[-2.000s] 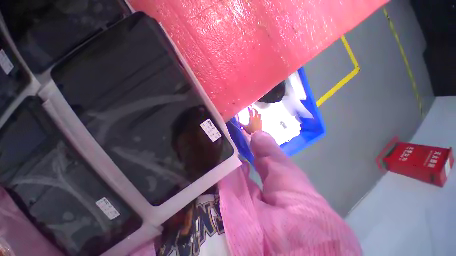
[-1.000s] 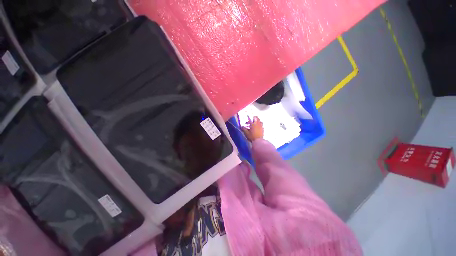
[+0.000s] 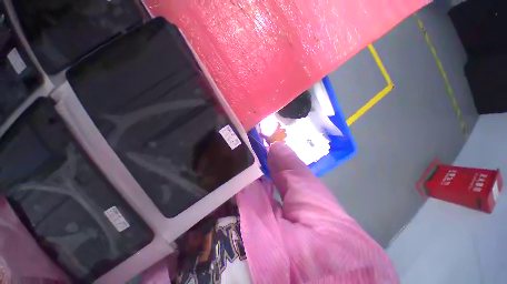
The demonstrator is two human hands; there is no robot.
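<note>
My right hand is small and overexposed, reaching down into the blue bin over bright white sheets. Whether its fingers hold anything cannot be told. A black round item lies in the bin beside the sheets. A dark tablet with a white barcode label lies in a pale tray in front of me. My left hand is out of view; a pink sleeve shows at the lower left.
A second labelled tablet lies left of the first, with more dark tablets at the upper left. Shiny red-pink film covers the bench beyond. A red box stands at the right, and the grey floor has yellow lines.
My right hand moves a little within the bin, back toward the bench side, and its fingers show less clearly. The view shifts slightly. The tablets stay in place.
</note>
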